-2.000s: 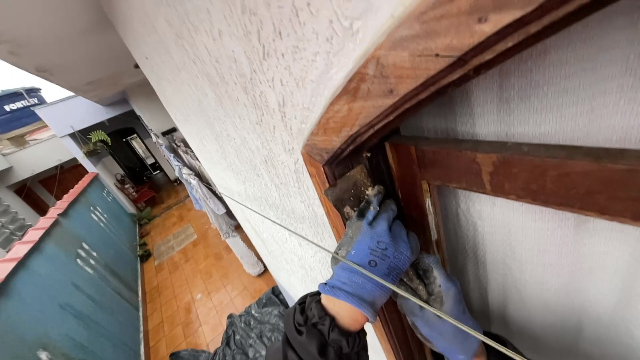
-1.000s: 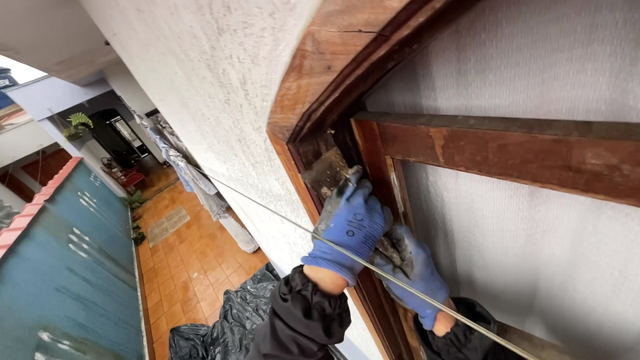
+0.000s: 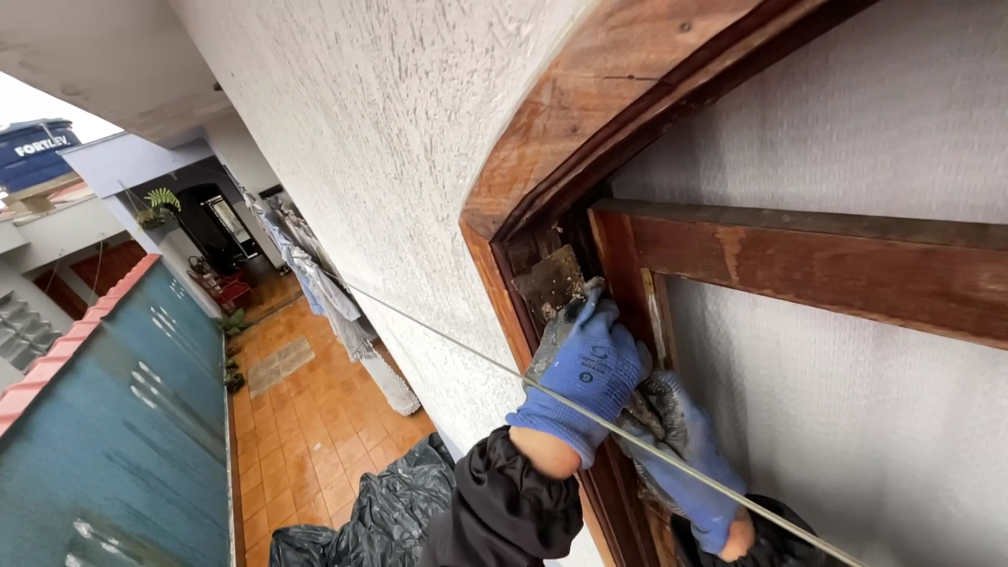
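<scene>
A blue knit glove with a dark coated palm covers my left hand [image 3: 587,362]. It grips a flat scraper blade [image 3: 551,282], dusted with pale crumbs, that lies against the inner side of the wooden window frame [image 3: 535,150]. Lower and to the right is my right hand [image 3: 681,457], gloved the same way, its fingers curled around what looks like the tool's handle, partly hidden. Just right of both hands stands the reddish-brown wooden sash [image 3: 787,260], with bare patches in its finish.
A taut line [image 3: 465,344] crosses in front of my forearm. Textured white wall [image 3: 370,142] borders the frame. Below lie black plastic sheeting [image 3: 402,496] and orange floor tiles [image 3: 315,441]. Laundry [image 3: 331,283] hangs along the wall, opposite a blue wall [image 3: 126,409].
Both hands stay close together at the frame's inner side, with the blade still against it. The view has shifted slightly.
</scene>
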